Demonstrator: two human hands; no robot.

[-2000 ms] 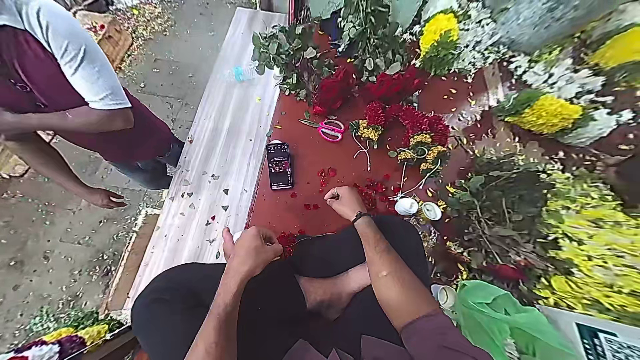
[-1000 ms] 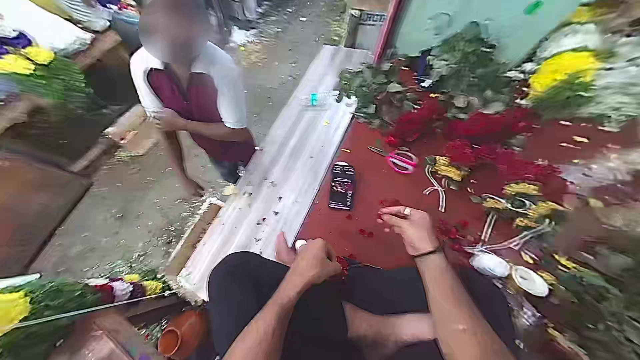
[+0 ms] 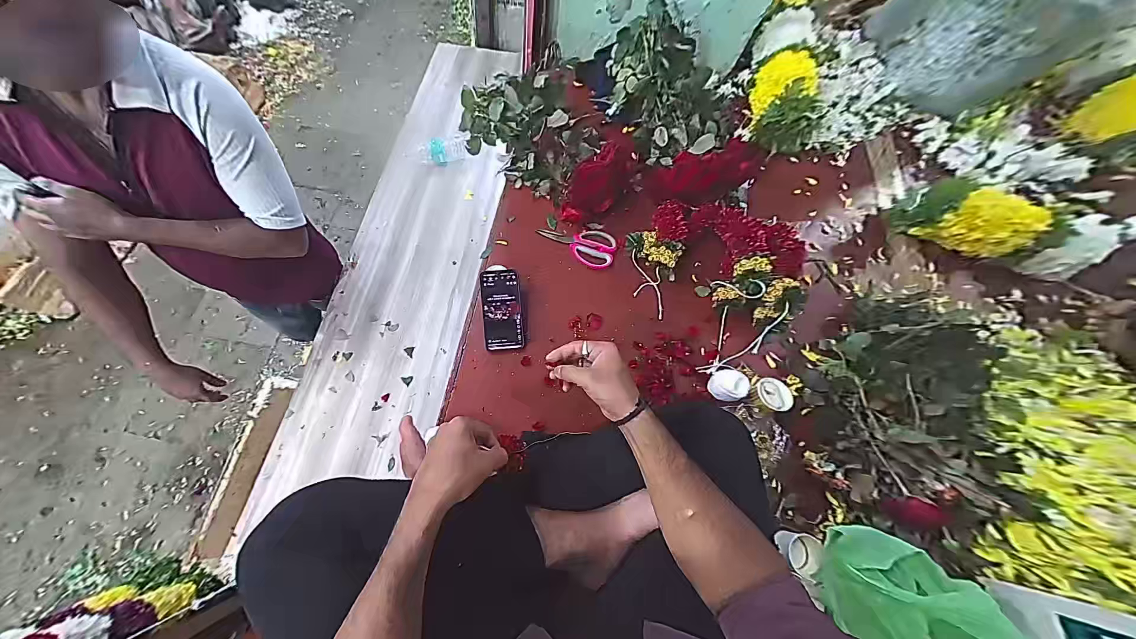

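My left hand (image 3: 463,457) is closed at a short string of red petals (image 3: 511,451), above my left knee. A thin thread runs right from the petals across my dark trousers. My right hand (image 3: 596,373) pinches a small red petal over the red tabletop (image 3: 555,302); loose red petals (image 3: 661,359) lie to its right. Beyond my hands lie a phone (image 3: 503,310) with a lit screen and pink-handled scissors (image 3: 591,248), their blades parted. Red and yellow flower garlands (image 3: 754,257) with white string rest farther right, near two white thread spools (image 3: 729,385).
A person (image 3: 169,169) stands at the left beside a pale board (image 3: 390,293) with a plastic bottle (image 3: 441,149). Rose stems and red roses (image 3: 603,177) lie at the back. Yellow and white flowers (image 3: 985,222) fill the right, with a green bag (image 3: 905,586) at lower right.
The view has swung about between frames. The person at the left now has one forearm raised across the chest. Both my hands remain low over the table edge and my lap.
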